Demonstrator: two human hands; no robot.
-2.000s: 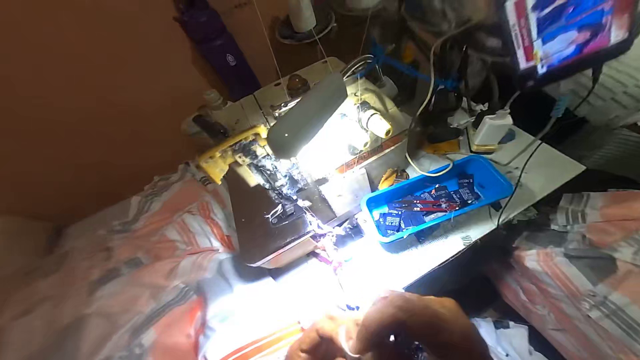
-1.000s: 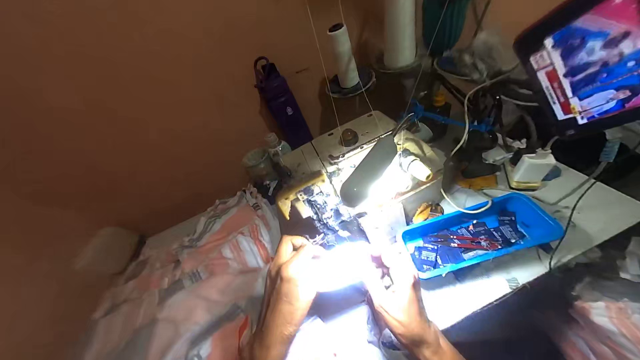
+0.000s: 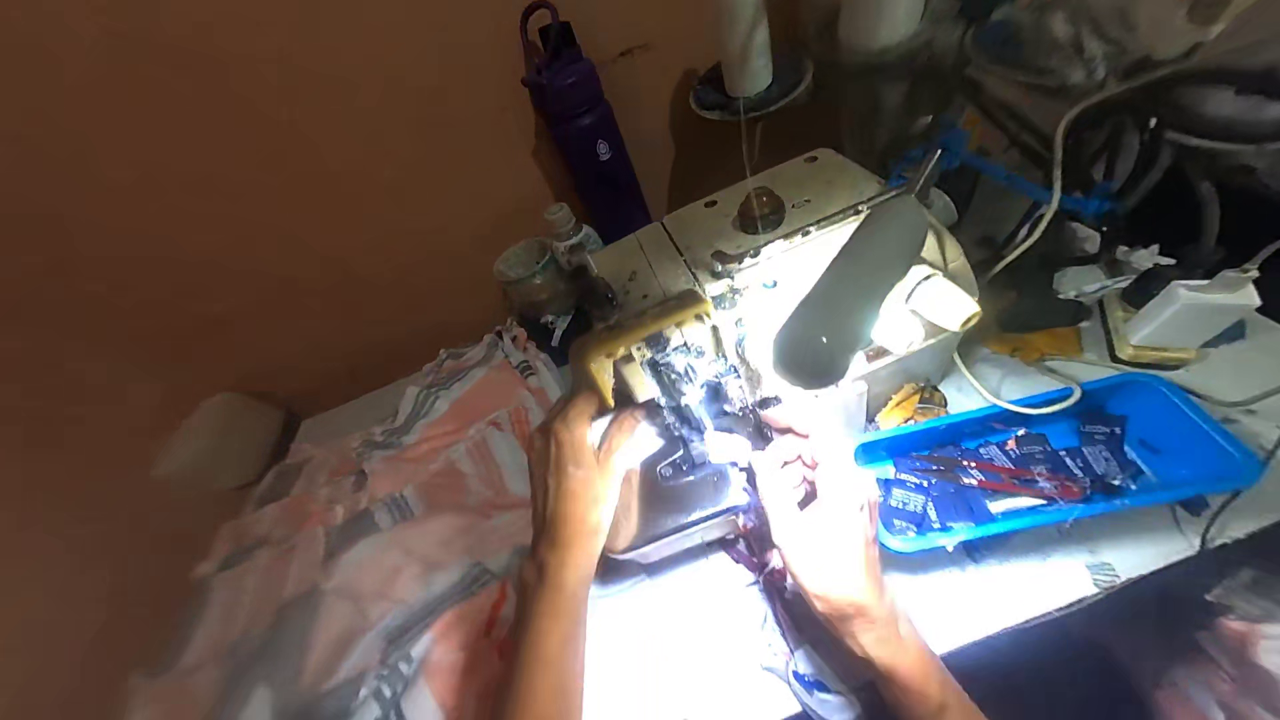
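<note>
An industrial sewing machine with a lit needle area stands in front of me. My left hand is at the left of its head, fingers bent beside the yellowed frame; glare hides whether it holds cloth. To the right of the needle area, my right hand has its fingers bent close to the machine, partly washed out by light. Pale fabric, overexposed, lies between and below my forearms. Dark and purplish cloth scraps or threads hang at the machine's front edge.
A blue plastic tray holds dark labels and red-handled thread snips. Striped fabric covers the left side. A purple bottle, a glass jar and a thread cone stand behind; a white plug adapter lies right.
Both hands have moved up from the bottom edge to the machine's needle area, and are now farther apart than two seconds ago. The view has shifted, and the screen has left it.
</note>
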